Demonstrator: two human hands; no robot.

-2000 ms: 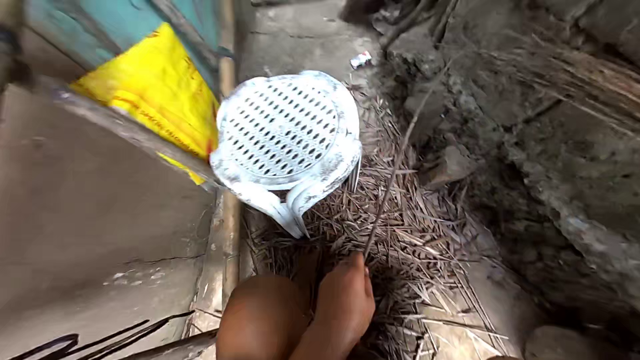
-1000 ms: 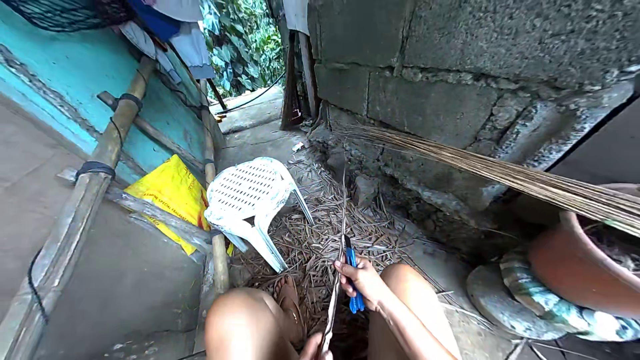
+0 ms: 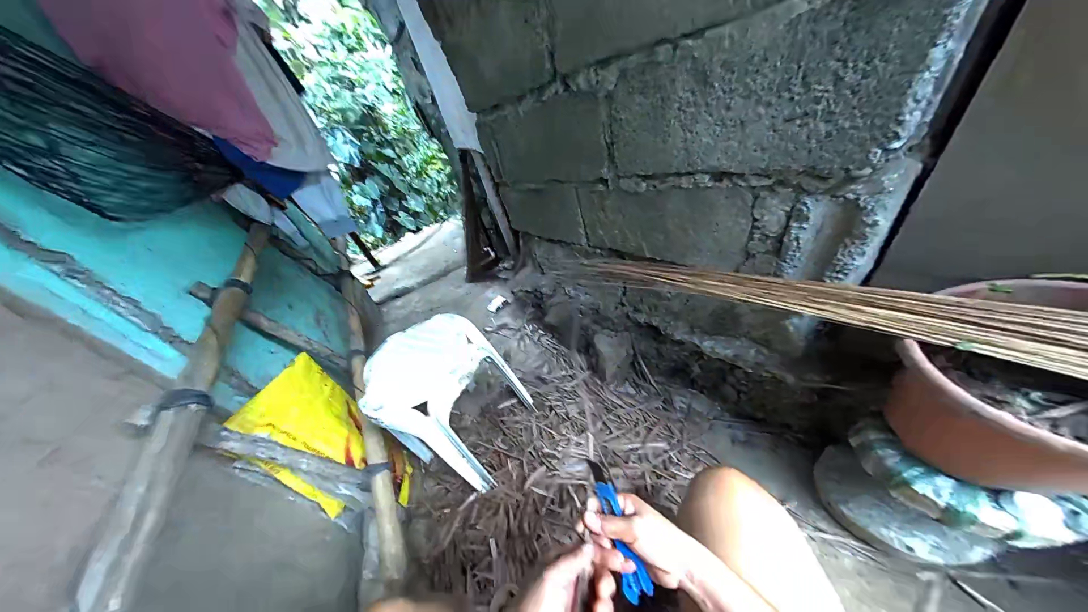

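Note:
My right hand (image 3: pixel 650 540) is closed around a blue-handled cutter knife (image 3: pixel 625 544), its dark blade end pointing up and away from me. Close beside it, at the bottom of the view, my left hand (image 3: pixel 565 578) grips a thin brown strip (image 3: pixel 584 586), perhaps a palm leaf rib, which runs up past the blade and blurs. The two hands nearly touch. Below and beyond them, dry brown shavings (image 3: pixel 510 510) cover the ground.
A white plastic stool (image 3: pixel 416 374) stands ahead left, by a yellow sack (image 3: pixel 302 408) and bamboo poles (image 3: pixel 217 340). At right, a bundle of thin brown sticks (image 3: pixel 850 306) lies over a clay-coloured pot (image 3: pixel 960 433). A concrete block wall (image 3: pixel 680 153) rises ahead.
The view has lifted strongly since two seconds ago. The blue knife, out of sight then, shows in my right hand one second ago and now. My left hand has come closer to my right.

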